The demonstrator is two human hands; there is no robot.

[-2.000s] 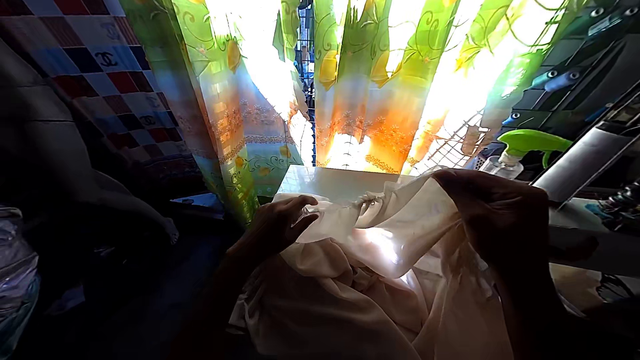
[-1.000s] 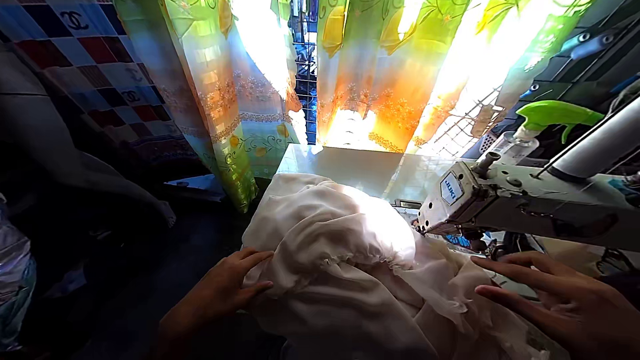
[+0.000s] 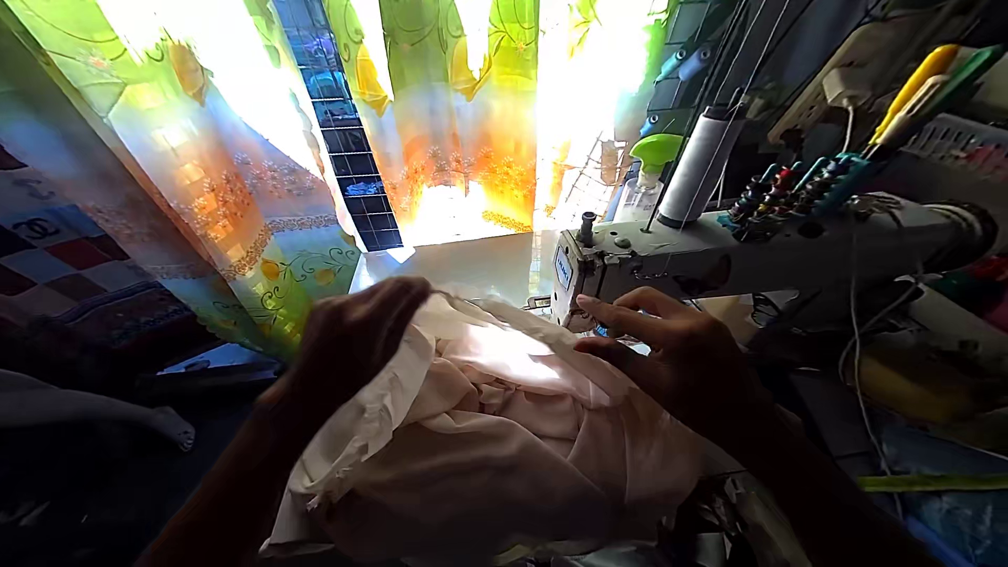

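Note:
A pale, gathered piece of fabric point(image 3: 488, 465) lies bunched in front of a sewing machine point(image 3: 646, 260), below and left of its head. My left hand point(image 3: 370, 315) is raised and shut on the upper left edge of the fabric, which stretches from it toward the right. Beside the machine's needle end, my right hand point(image 3: 654, 339) has its thumb and fingers apart, the thumb close to the fabric's right edge; whether it touches the cloth is unclear. The needle and presser foot are hidden.
A large white thread cone point(image 3: 701, 165) and several small bobbins point(image 3: 787, 189) stand on the machine. Behind it is a spray bottle point(image 3: 650, 173) with a green head. A patterned curtain point(image 3: 465, 118) hangs at the back. Loose cables and a foot-like form point(image 3: 169, 425) flank the work.
The left hand has risen from the fabric's lower left side and now lifts its upper edge. The right hand has moved up beside the machine head. The view has shifted right.

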